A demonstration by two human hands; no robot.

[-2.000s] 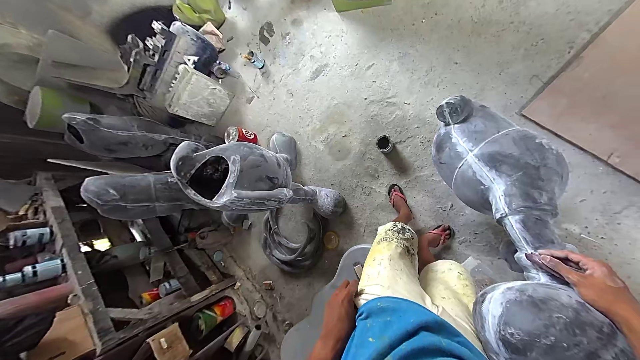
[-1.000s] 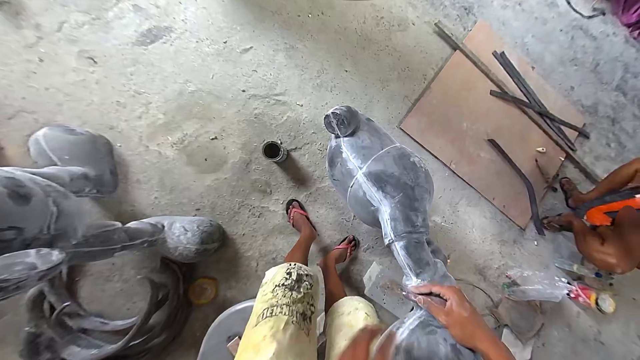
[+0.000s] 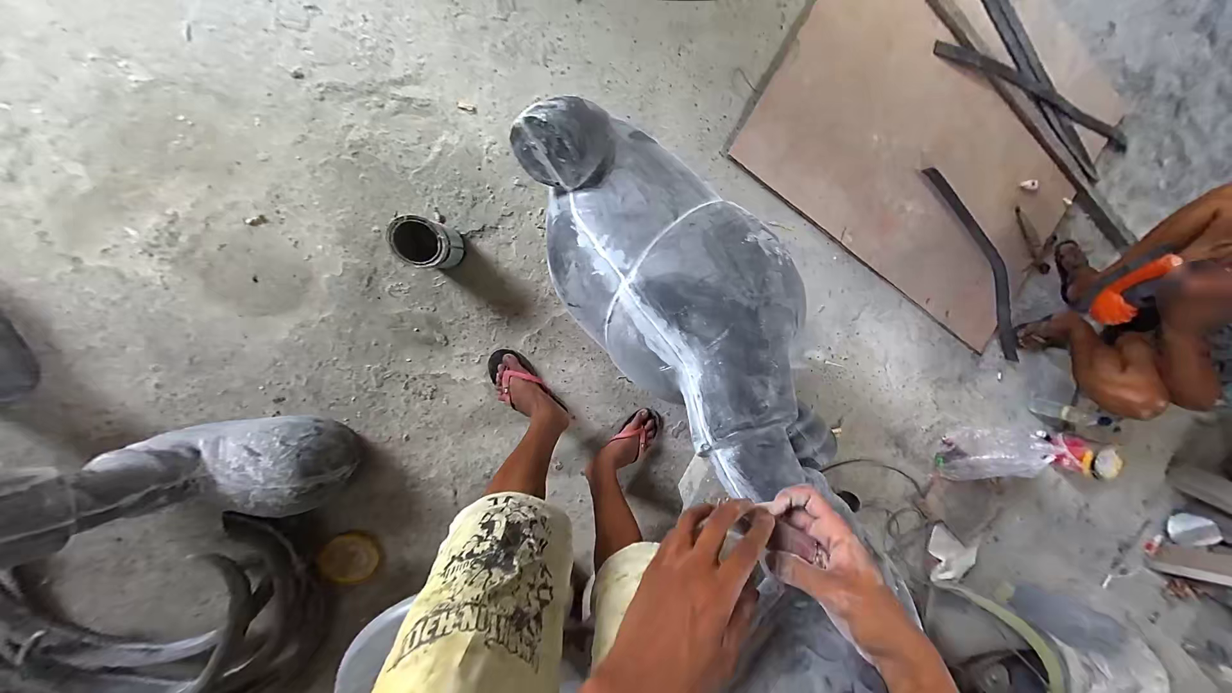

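Observation:
A large grey moulded figure (image 3: pixel 664 279) with pale seam lines lies in front of me, its rounded body pointing away. Both hands meet over its narrow part near my lap. Between the fingers of my right hand (image 3: pixel 837 568) is a small reddish-brown piece, perhaps sandpaper (image 3: pixel 797 541). The fingertips of my left hand (image 3: pixel 688 587) are bent beside that piece, close to the right fingers. Whether the left fingers grip it cannot be told. White dust marks the figure and my right fingertips.
An open can (image 3: pixel 423 242) stands on the concrete floor. Another grey moulded part (image 3: pixel 260 464) lies at left above coiled dark tubing (image 3: pixel 260 616). At right are a brown board (image 3: pixel 885 144) with dark strips, a plastic bottle (image 3: pixel 996 454) and a crouching person (image 3: pixel 1126 356).
My left hand has come up from beside my leg to meet my right hand over the grey figure. The view has swung to the right.

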